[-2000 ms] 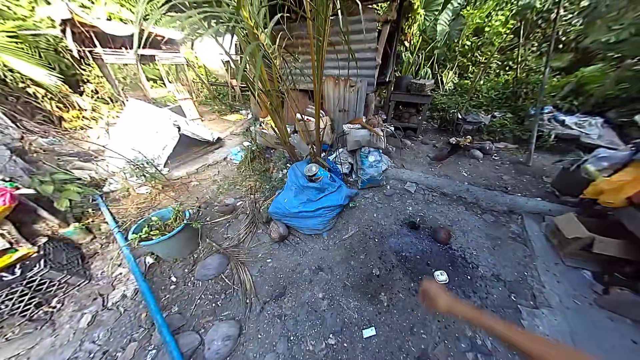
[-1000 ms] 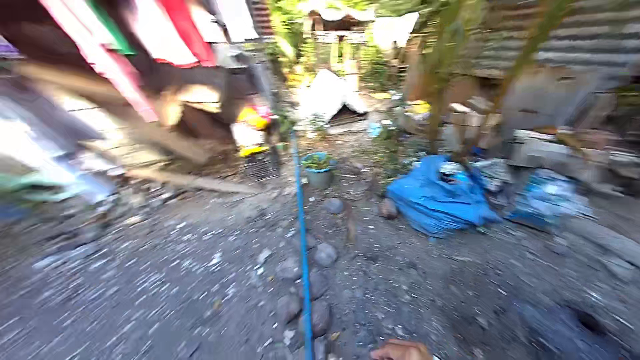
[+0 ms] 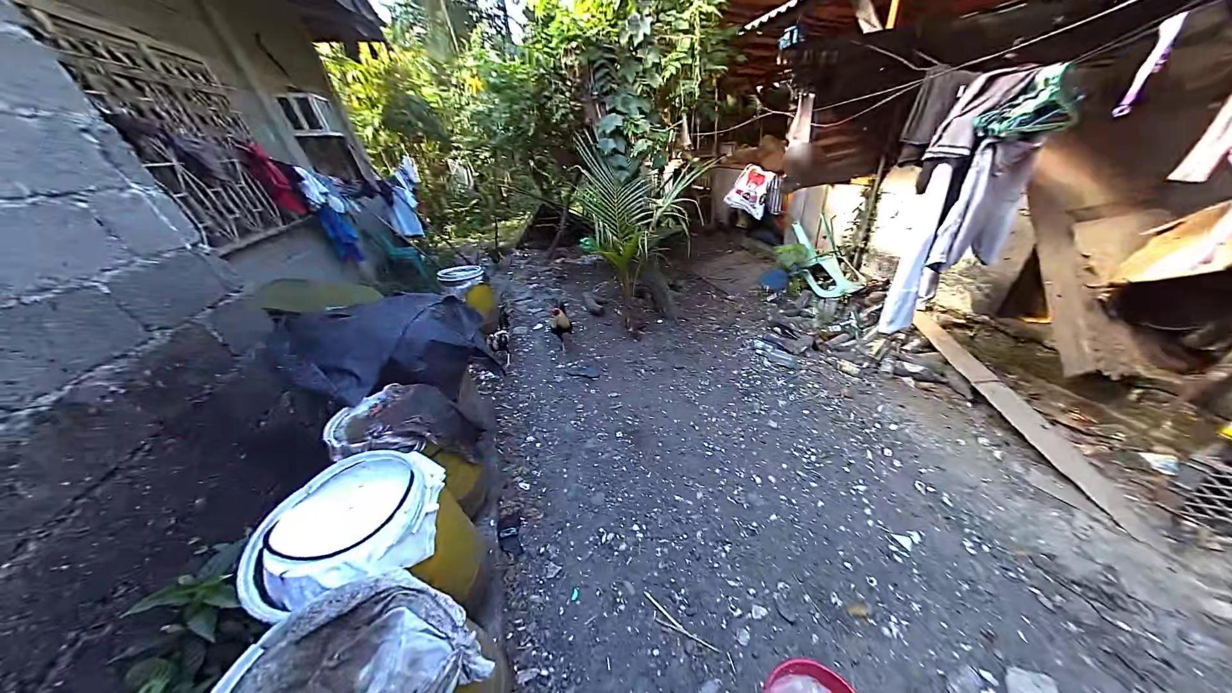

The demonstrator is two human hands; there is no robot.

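Note:
Neither of my hands shows in the head view now. Closest to me, at the bottom edge, is a pink-red plastic container (image 3: 808, 676), only partly in view, with something pale inside. To its left stands a row of yellow containers; one has a round lid with white plastic (image 3: 342, 510) around it, and the nearest has a crumpled grey-white cover (image 3: 371, 640). A dark sheet (image 3: 385, 337) lies over the containers farther back. What my hands hold or touch is hidden from view.
A block wall (image 3: 96, 241) runs along the left. Ahead on the gravel are a chicken (image 3: 561, 323) and a young palm (image 3: 626, 231). At right are a wooden plank (image 3: 1039, 428), a green plastic chair (image 3: 826, 265) and hanging clothes (image 3: 972, 183).
The view has swung far to the left, from the blue tarp and blue pole to the row of containers. A hand seen at the bottom edge a second ago is out of view.

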